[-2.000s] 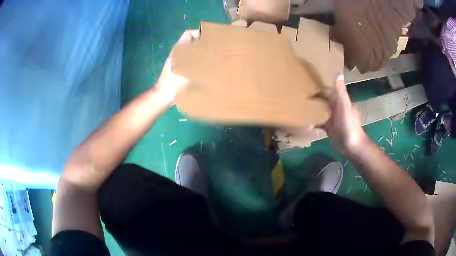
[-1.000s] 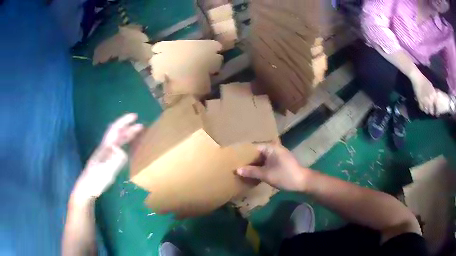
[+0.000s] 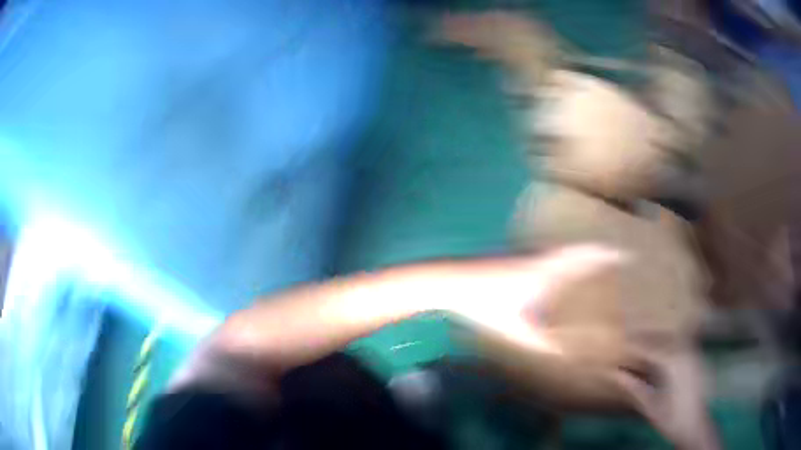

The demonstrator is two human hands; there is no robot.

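The head view is strongly blurred. My left hand reaches in from the lower left and lies at a brown cardboard piece right of centre; its fingers are smeared. My right hand is at the right end of the same cardboard, near the lower edge, with its thumb side over it. The cardboard's shape and fold lines cannot be made out. Behind the hands lie more brown blanks.
A large blue plastic-wrapped load fills the left. A paler cardboard piece and a brown pile are at the upper right. Green floor lies between. A yellow-black strip shows at the lower left.
The view has swung left, so the blue load fills more of it. My left hand, apart from the cardboard a second ago, is now at it. The cardboard appears further right and lower.
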